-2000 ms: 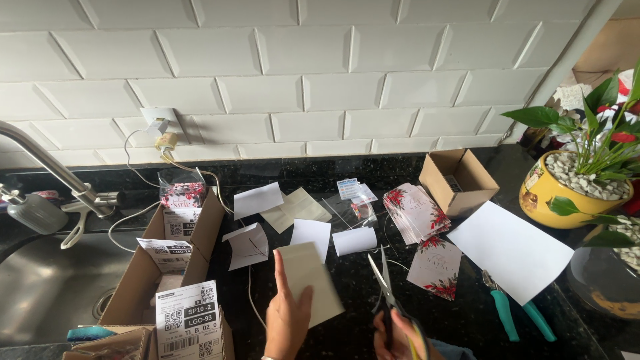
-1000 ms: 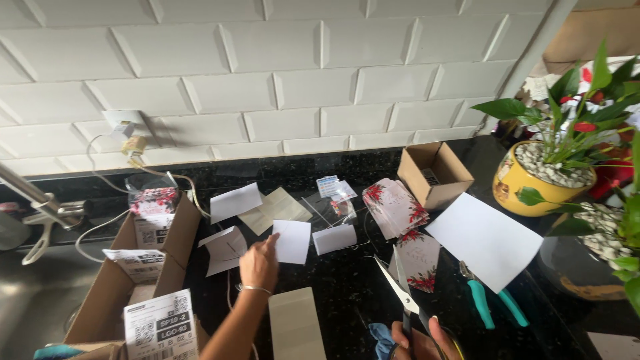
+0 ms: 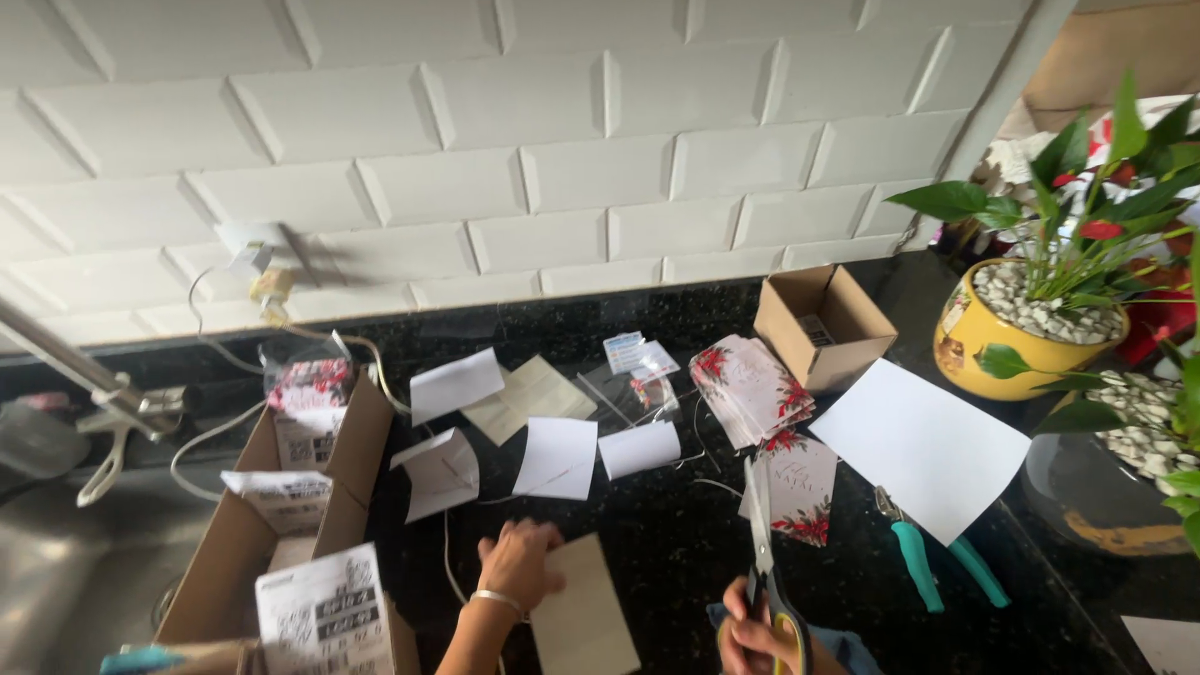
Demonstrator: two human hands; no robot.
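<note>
My left hand (image 3: 520, 565), with a bracelet at the wrist, is at the left edge of a beige paper sheet (image 3: 586, 609) on the dark counter; its fingertips are partly blurred. In my right hand (image 3: 755, 637) is a pair of scissors (image 3: 764, 553) with black and yellow handles, blades pointing up and nearly together. Ahead lie small white papers (image 3: 557, 457), another beige sheet (image 3: 562, 394), clear plastic packets (image 3: 642, 361) and a stack of floral cards (image 3: 750, 389). A single floral card (image 3: 797, 487) lies just beyond the scissors.
Labelled cardboard boxes (image 3: 361, 469) stand at the left beside a steel sink (image 3: 66, 562). An open small box (image 3: 825, 328), a large white sheet (image 3: 923, 450), teal-handled pliers (image 3: 919, 562) and a yellow plant pot (image 3: 1022, 337) are at the right. White cords (image 3: 450, 562) cross the counter.
My left hand has drawn back from the small white papers to the beige sheet at the front. The scissors, spread apart one second ago, are now nearly closed.
</note>
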